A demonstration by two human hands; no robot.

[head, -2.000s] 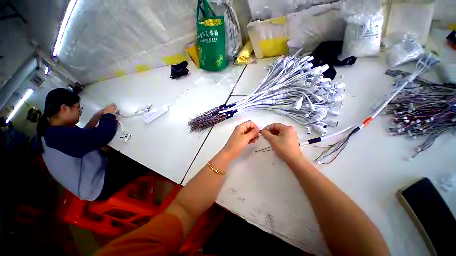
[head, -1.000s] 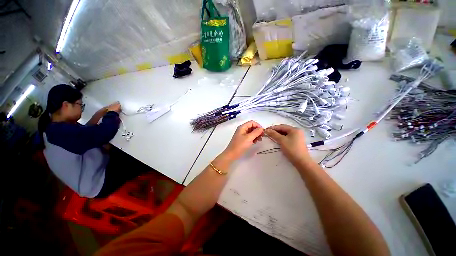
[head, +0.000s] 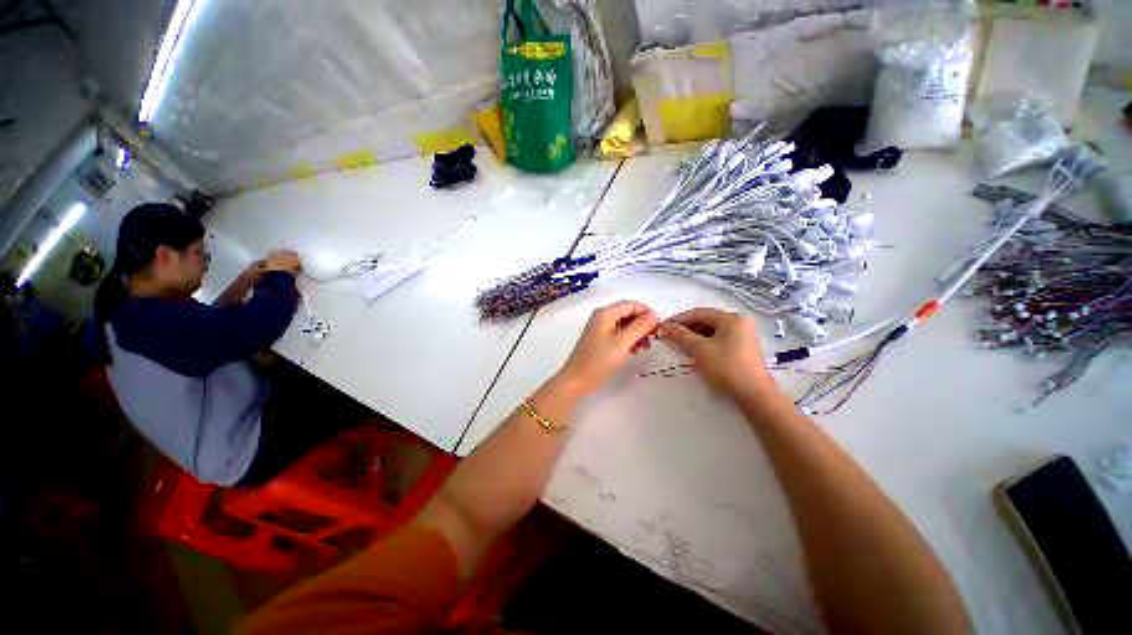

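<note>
My left hand (head: 611,344) and my right hand (head: 720,350) meet fingertip to fingertip above the bench. Both pinch thin lead wires, mostly hidden by the fingers. A few loose wire ends (head: 667,371) stick out below my right hand. The white cable (head: 857,337) runs right from my right hand, with a black band (head: 791,356) near the hand and a red-orange band (head: 927,309) further along. Dark thin wires (head: 848,376) branch below it. Whether a small connector is between the fingertips cannot be seen.
A fan of white cables (head: 745,236) lies behind my hands. A darker wire pile (head: 1055,285) is at right, a black slab (head: 1070,533) at front right. A green bag (head: 536,106) and clear bags of white parts (head: 920,93) stand behind. A person (head: 186,347) sits at left.
Since the earliest frame the bench objects have shifted slightly right in view. My hands stay pinched together, with only small finger movements.
</note>
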